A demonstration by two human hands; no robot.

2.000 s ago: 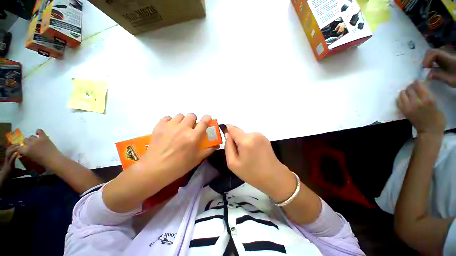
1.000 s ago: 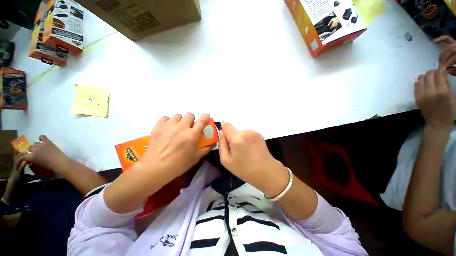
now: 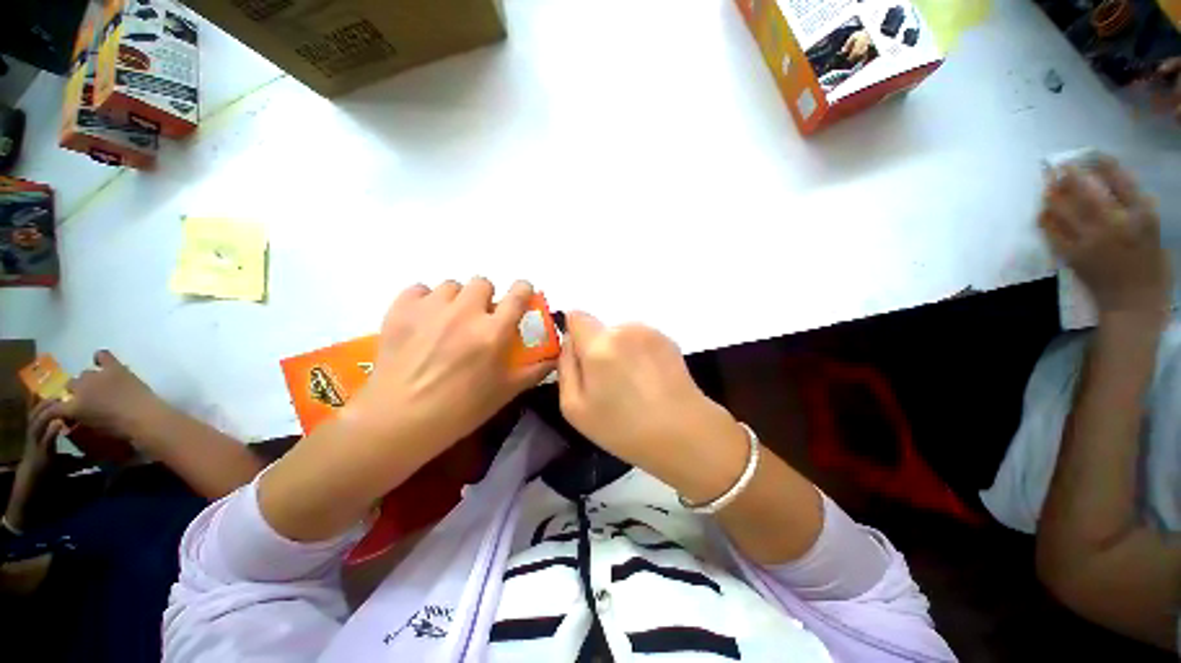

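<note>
An orange retail box (image 3: 339, 377) lies at the table's front edge, partly over my lap. My left hand (image 3: 453, 339) is spread over its top and grips it near the right end, where a pale sticker (image 3: 532, 328) shows. My right hand (image 3: 631, 376) is closed at that end of the box. A small dark tip (image 3: 558, 320) shows between its fingers, perhaps a cutter. The rest of that tool and the box's underside are hidden by my hands.
A brown carton (image 3: 350, 45) stands at the back. A retail box (image 3: 842, 58) is at the back right, others (image 3: 149, 65) at the far left. A yellow paper (image 3: 220, 259) lies left. A person's hands (image 3: 110, 402) hold an orange box at left; another person's hand (image 3: 1103, 233) is at right.
My hands and the box have shifted slightly left in view. My right hand stays at the box end. The neighbour's hand at right has moved onto something white.
</note>
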